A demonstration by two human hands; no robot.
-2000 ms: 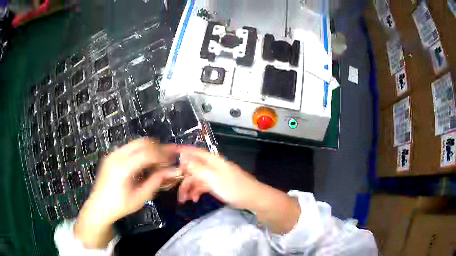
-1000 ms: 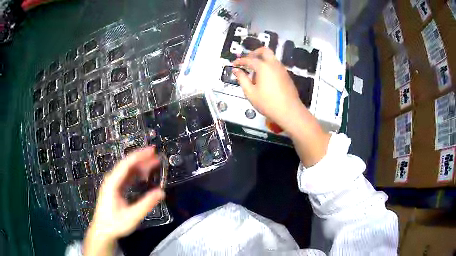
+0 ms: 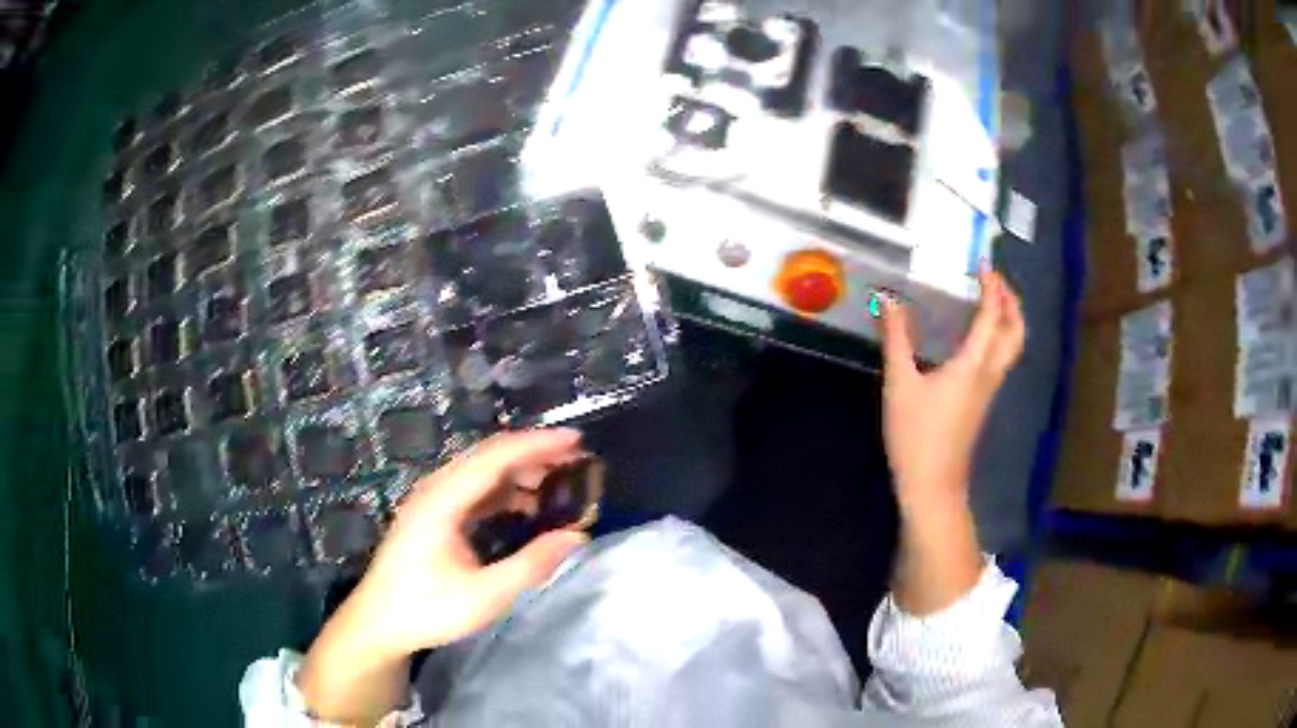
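Observation:
My left hand (image 3: 470, 548) holds a small dark housing (image 3: 572, 492) with a brownish edge between thumb and fingers, above my lap. My right hand (image 3: 946, 377) is at the front of the white benchtop press (image 3: 669, 199). Its thumb or index tip touches or nearly touches the green-ringed start button (image 3: 882, 303), and the other fingers rest near the machine's right front corner. It holds nothing that I can see. A fixture (image 3: 743, 54) with silvery corner pieces and a small square part (image 3: 698, 122) lie on the machine top. The picture is somewhat blurred.
The large clear blister tray (image 3: 270, 299) with dark pieces in its pockets lies at left on green matting. The small parts tray (image 3: 548, 320) sits between it and the machine. A red emergency stop (image 3: 811, 283) is left of the start button. Labelled brown cartons (image 3: 1195, 270) stand at right.
My right hand has left the square part on the machine top and moved right and down to the front button. My left hand has moved right, and the housing in it now shows clearly.

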